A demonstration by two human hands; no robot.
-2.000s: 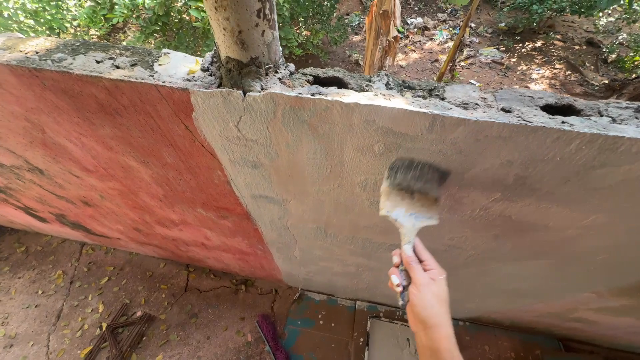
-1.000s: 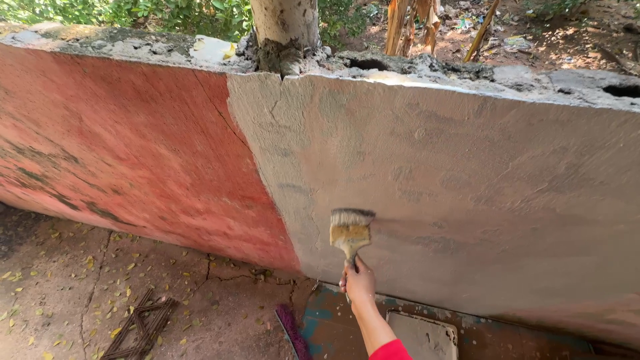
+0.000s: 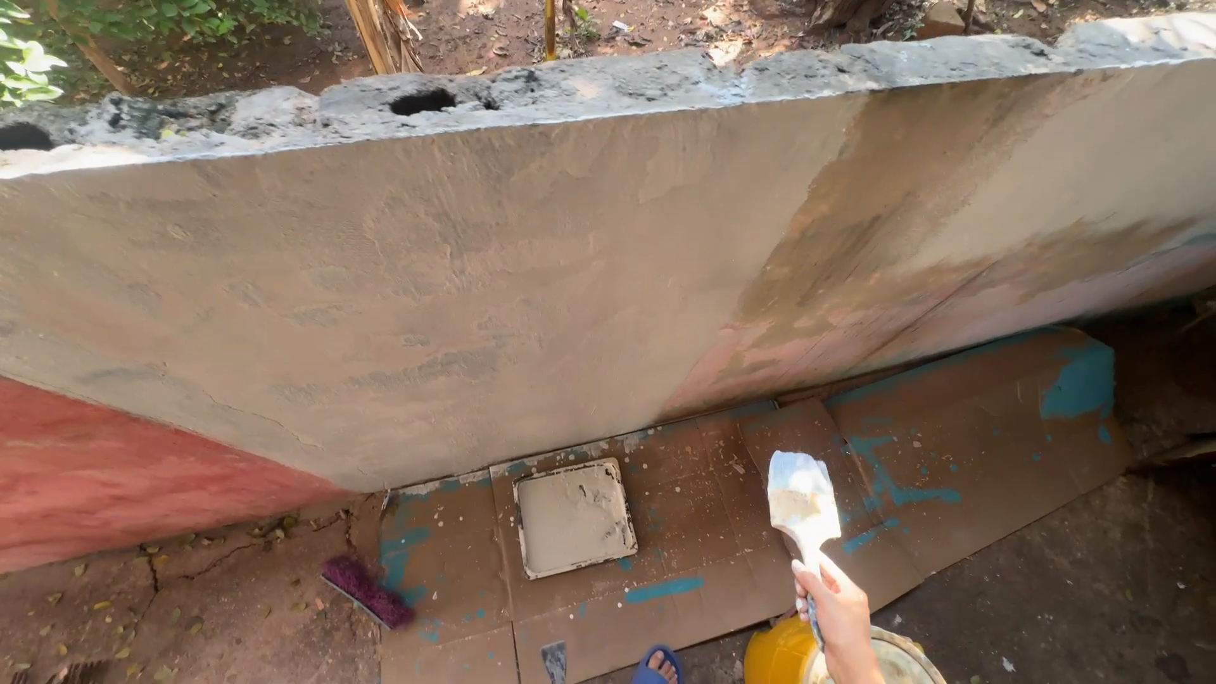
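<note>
My right hand (image 3: 836, 608), at the lower right, is closed around the handle of a wide paintbrush (image 3: 803, 499), whose head points up and away from me. The brush is apart from the wall, over the cardboard sheets. Beneath the hand stands a yellow bucket (image 3: 774, 652) with pale contents, partly hidden by the wrist. A square tray (image 3: 575, 518) of beige paint lies on the cardboard to the left. The low wall (image 3: 532, 256) carries a beige coat, with red paint at its left end and darker brown and pinkish patches at the right. My left hand is not in view.
Paint-spotted cardboard (image 3: 684, 532) lies along the wall's foot. A purple-bristled brush head (image 3: 366, 591) rests at its left edge. A scraper blade (image 3: 554, 661) and a foot in a blue sandal (image 3: 657, 665) are at the bottom. The wall's top (image 3: 589, 90) is rough, with holes.
The view has swung right and down, bringing the bucket and full tray into sight. The brush, over the beige wall surface in the earlier frames, is now away from it, above the cardboard.
</note>
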